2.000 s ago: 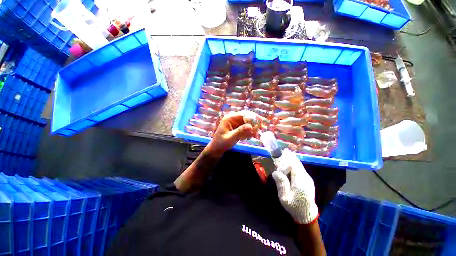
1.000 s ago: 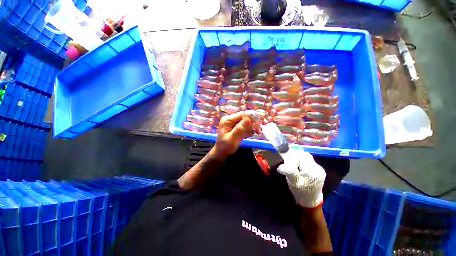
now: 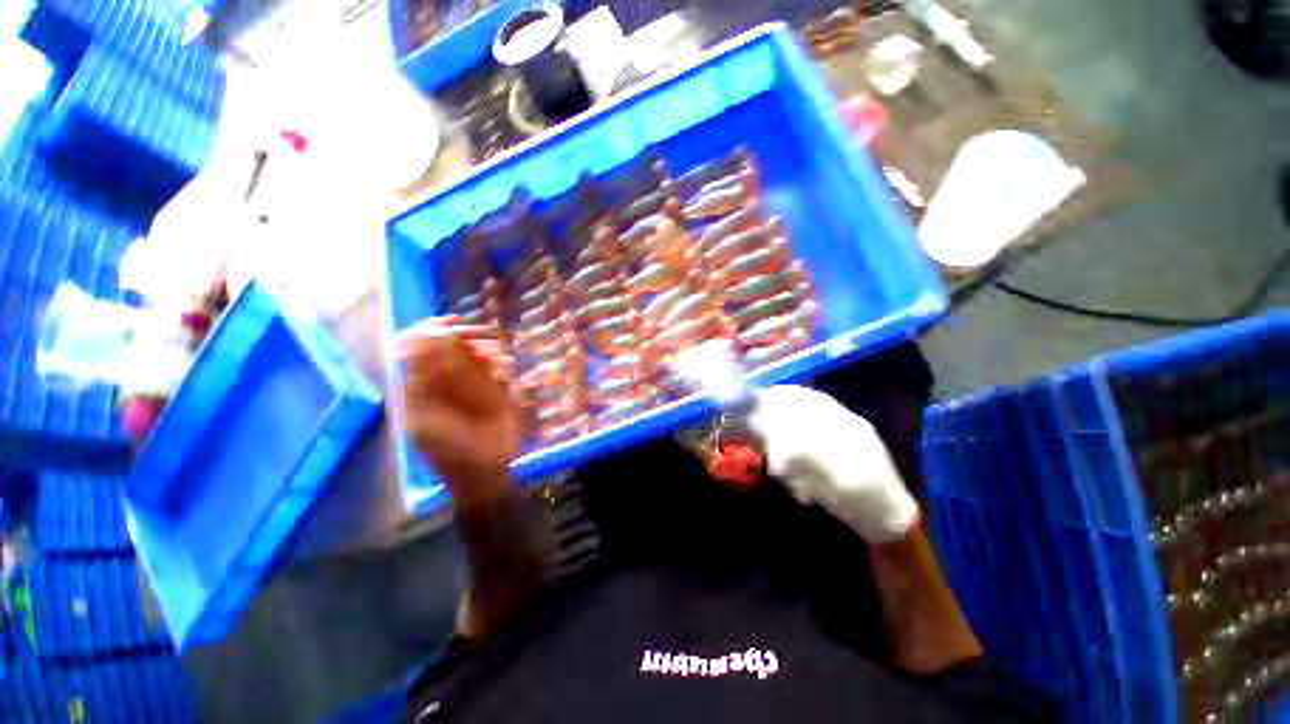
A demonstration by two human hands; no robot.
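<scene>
The large blue tray (image 3: 849, 212) holds close rows of glossy amber-pink and grey fish-shaped pieces (image 3: 608, 304). My bare left hand (image 3: 460, 403) is blurred over the tray's left side; a pale pinkish strip shows at its fingertips, but I cannot tell whether it is a held piece. My right hand (image 3: 828, 453), in a white knit glove, holds the syringe (image 3: 717, 376) at the tray's front edge. The syringe's barrel points up and left over the pieces and is blurred; its tip is not clear.
A smaller blue tray (image 3: 234, 488) lies tilted at left. A dark pot (image 3: 555, 88) stands behind the main tray. A white plastic cup (image 3: 997, 198) and another syringe (image 3: 951, 31) lie at right. Blue crates (image 3: 1026, 523) stand at lower right, with a black cable behind.
The view has turned and the trays appear tilted. My left hand has moved away from the syringe to the tray's left side. My right hand still holds the syringe near the front edge.
</scene>
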